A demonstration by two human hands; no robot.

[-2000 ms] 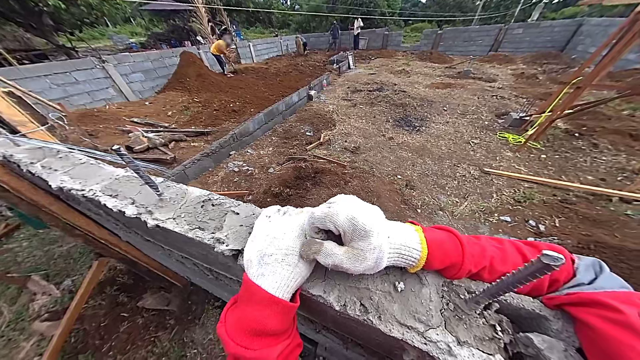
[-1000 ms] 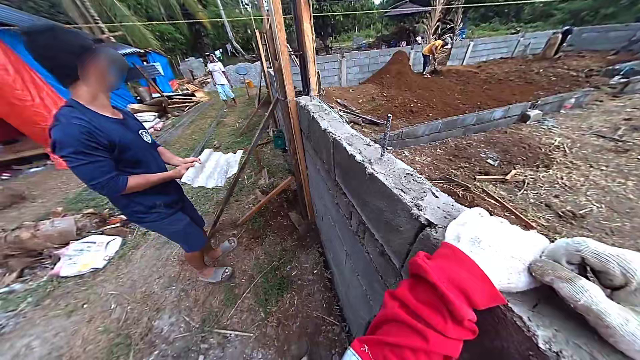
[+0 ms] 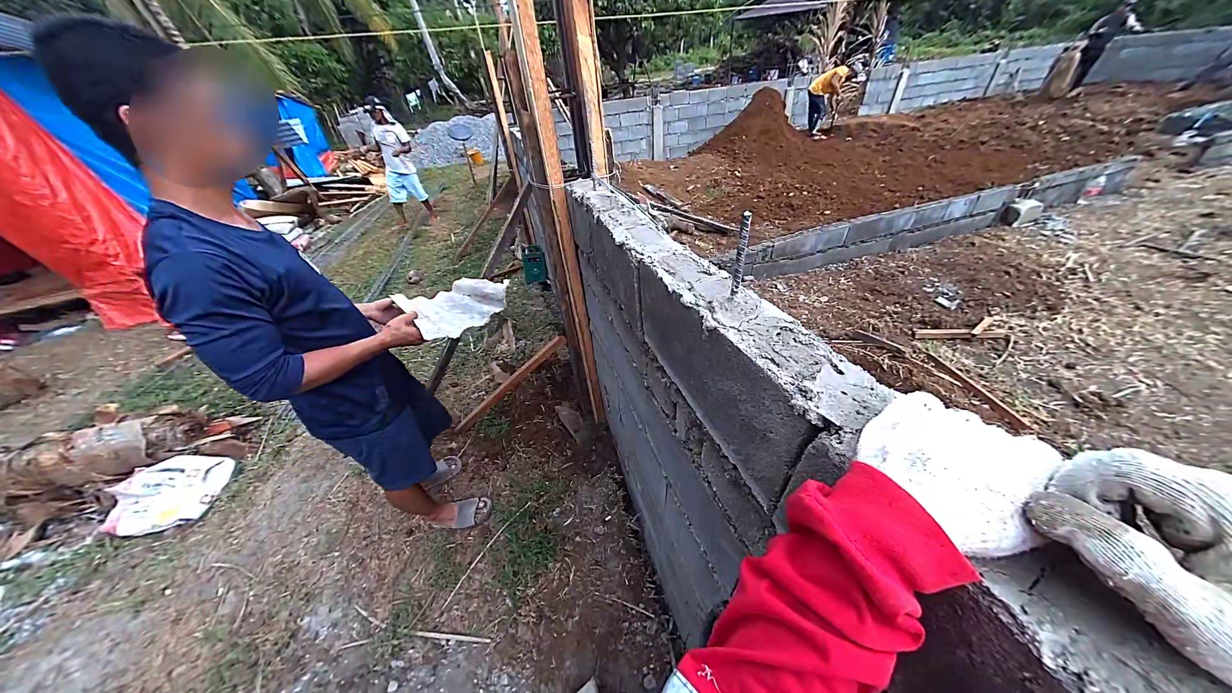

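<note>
My left hand (image 3: 953, 476), in a white knit glove below a red sleeve, rests over the rough top of a concrete block wall (image 3: 712, 318). Touching it on the right is my right hand (image 3: 1145, 529), gloved alike, its fingers curled near the frame's right edge. Whether anything lies within either hand is hidden. Farther along the wall top, a ribbed steel rebar (image 3: 741, 254) sticks up. On the wall's left side stands a co-worker in dark blue (image 3: 260, 298), holding a crumpled whitish sheet (image 3: 452, 308) in both hands.
Upright timber posts (image 3: 558, 192) stand at the wall's far end, with a slanted wooden brace (image 3: 510, 383) low beside them. A string crosses above. A low block wall (image 3: 885, 226), a soil mound (image 3: 765, 125) and more people lie beyond. Left are tarpaulins (image 3: 67, 212) and a log (image 3: 87, 452).
The view has swung left, bringing the co-worker with the sheet into sight. My gloved hands stay together at the wall top.
</note>
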